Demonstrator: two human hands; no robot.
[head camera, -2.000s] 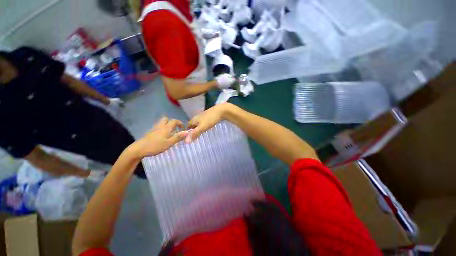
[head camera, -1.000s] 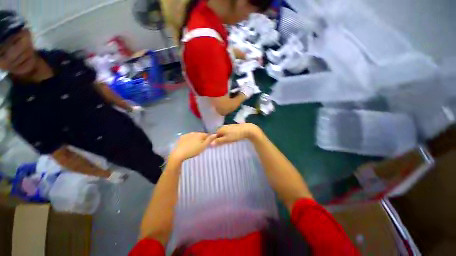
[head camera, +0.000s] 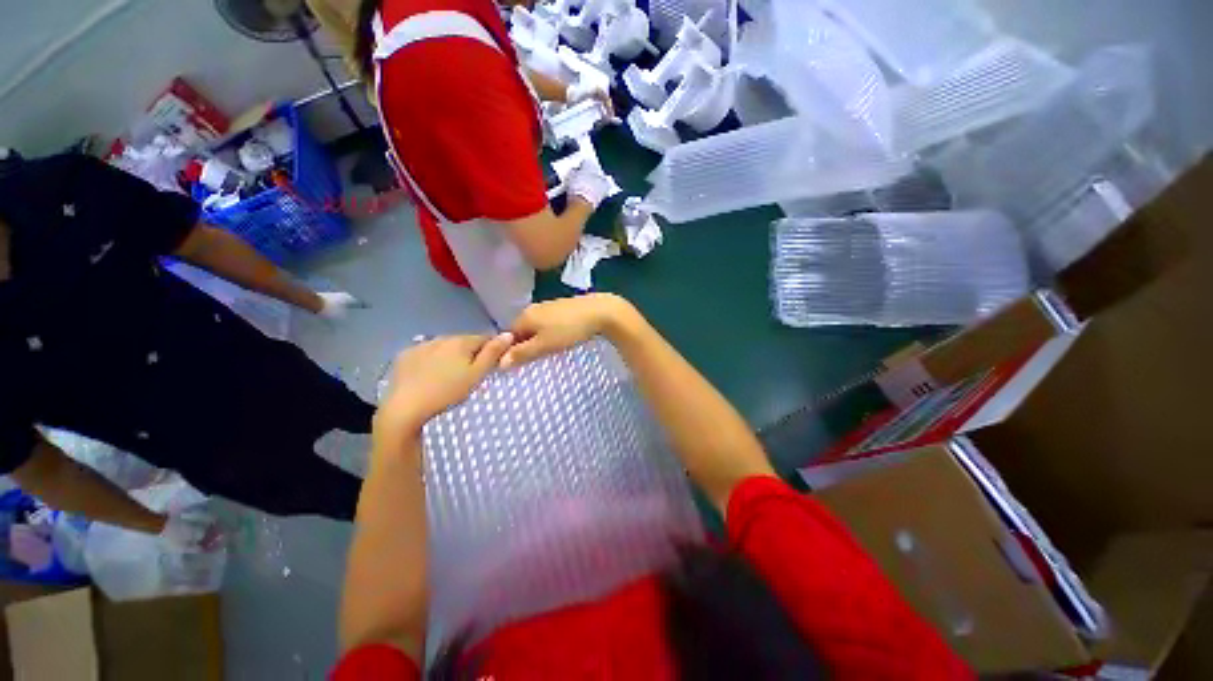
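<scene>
A stack of clear ribbed plastic blister trays (head camera: 545, 466) stands against my body, in the middle of the head view. My left hand (head camera: 446, 373) and my right hand (head camera: 565, 326) rest over its far top edge, with the fingers meeting there. Both hands are bare and hold the stack between them; the fingertips are partly hidden behind the edge. The lower end of the stack is blurred against my red shirt.
A green bench (head camera: 718, 306) holds piled clear trays (head camera: 898, 266) and white appliance units (head camera: 685, 87). Open cartons (head camera: 931, 545) stand at right. A person in red (head camera: 459, 127) works ahead; a person in dark clothes (head camera: 146, 346) stands left. A blue crate (head camera: 299, 200) is behind.
The view has swung back and forth. The hands stay on the stack's top edge. The person in red has moved a gloved hand among papers on the bench.
</scene>
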